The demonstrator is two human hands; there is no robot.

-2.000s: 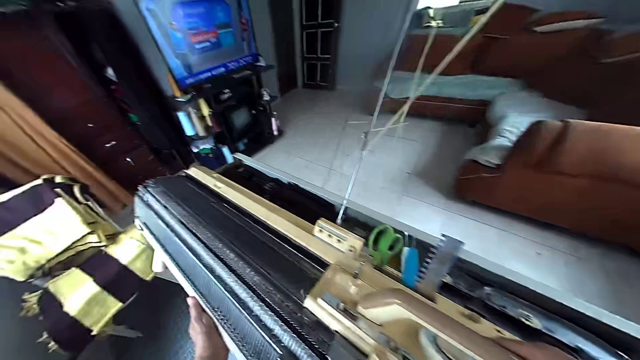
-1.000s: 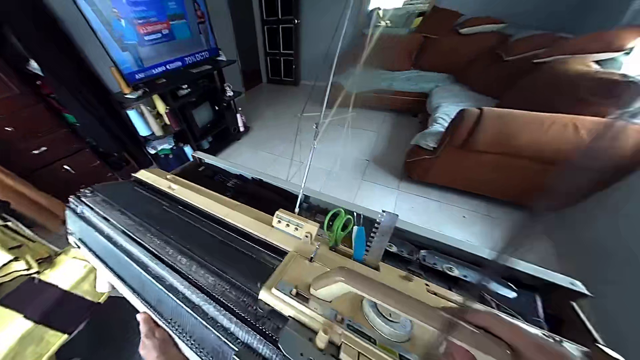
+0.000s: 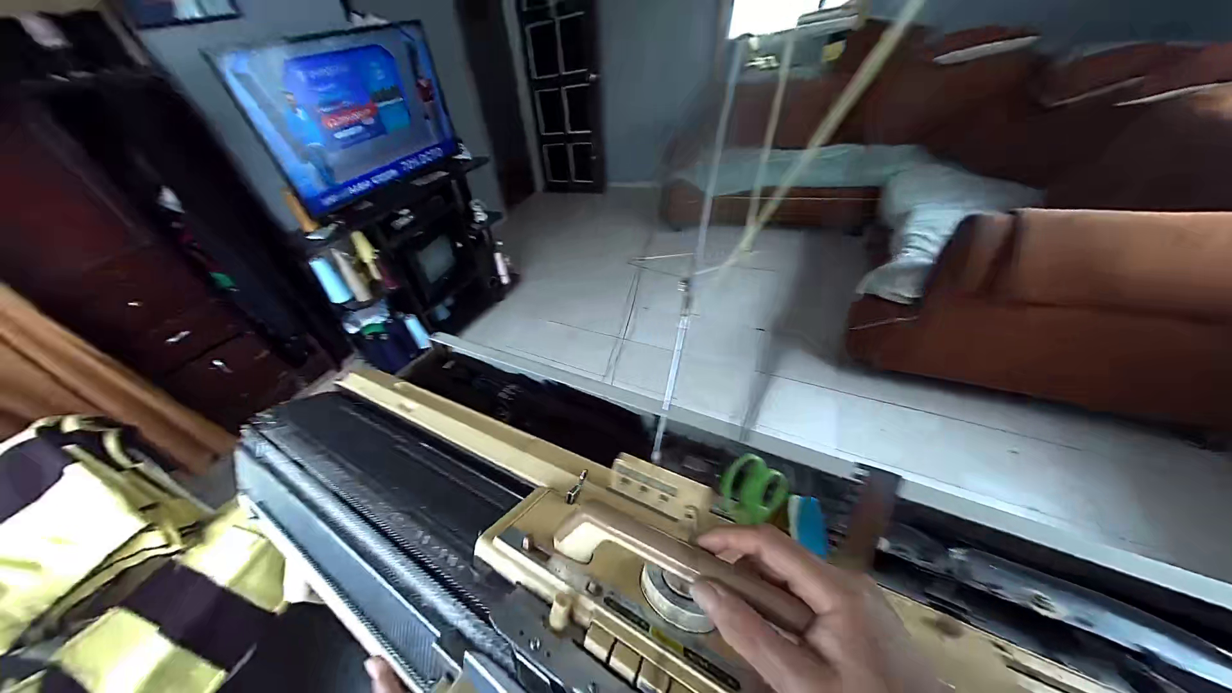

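My right hand (image 3: pixel 808 606) is closed around the brown handle (image 3: pixel 664 549) of a beige knitting machine carriage (image 3: pixel 568 577). The carriage sits across the black needle bed (image 3: pixel 385 481) of the knitting machine. Of my left hand (image 3: pixel 383 676), only fingertips show at the bottom edge, below the ribbed front bed (image 3: pixel 337 568); whether it holds anything is hidden. Behind the carriage stand green-handled scissors (image 3: pixel 754 489), a blue tool (image 3: pixel 807 525) and a dark, flat upright piece (image 3: pixel 869 515). A thin metal yarn mast (image 3: pixel 677 366) rises behind the carriage.
Striped yellow and dark knitted fabric (image 3: pixel 144 577) lies at the left. Beyond the machine are a tiled floor (image 3: pixel 597 279), a brown sofa (image 3: pixel 1059 308), and a television (image 3: pixel 337 106) above a black stand (image 3: pixel 433 241) with yarn cones. A dark red cabinet (image 3: pixel 164 318) stands left.
My right hand, blurred at the lower right one second ago, is now on the carriage handle. The carriage has moved left along the bed relative to the mast.
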